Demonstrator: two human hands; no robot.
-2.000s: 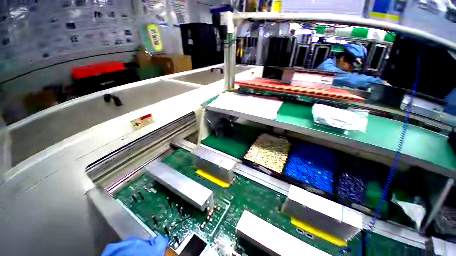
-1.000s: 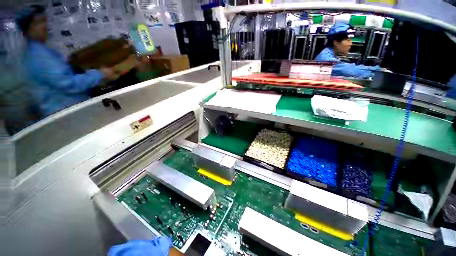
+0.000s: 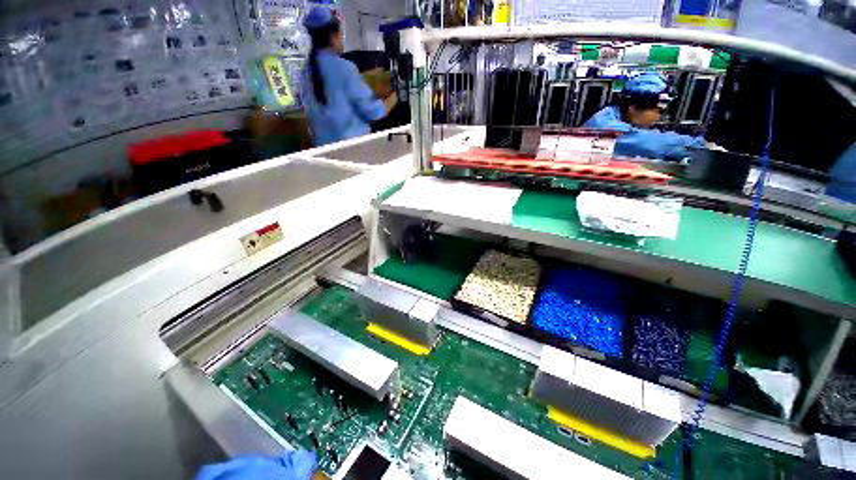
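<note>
A green circuit board (image 3: 361, 323) lies flat at the front with small upright components (image 3: 291, 422) on its left end. Long silver heatsinks (image 3: 335, 353) lie along it. Blockier silver heatsinks (image 3: 601, 401) stand farther back with yellow strips (image 3: 601, 431) at their bases. A dark rectangular part with pale edges (image 3: 366, 465) is at the bottom edge. A light blue sleeve (image 3: 258, 467) enters there, with a sliver of my left hand (image 3: 321, 474) beside it. The rest of that hand is cut off, so its grip is hidden. My right hand is out of the picture.
Black bins hold cream parts (image 3: 500, 285), blue parts (image 3: 580, 311) and dark purple-blue parts (image 3: 660, 345) under a green shelf (image 3: 544, 208). A coiled blue cord (image 3: 741, 272) hangs at right. White machine housing (image 3: 103, 375) is at left. Two people in blue are beyond.
The person at the far left has moved right along the back, behind the housing. The view has shifted slightly. The sleeve and the board parts look about the same.
</note>
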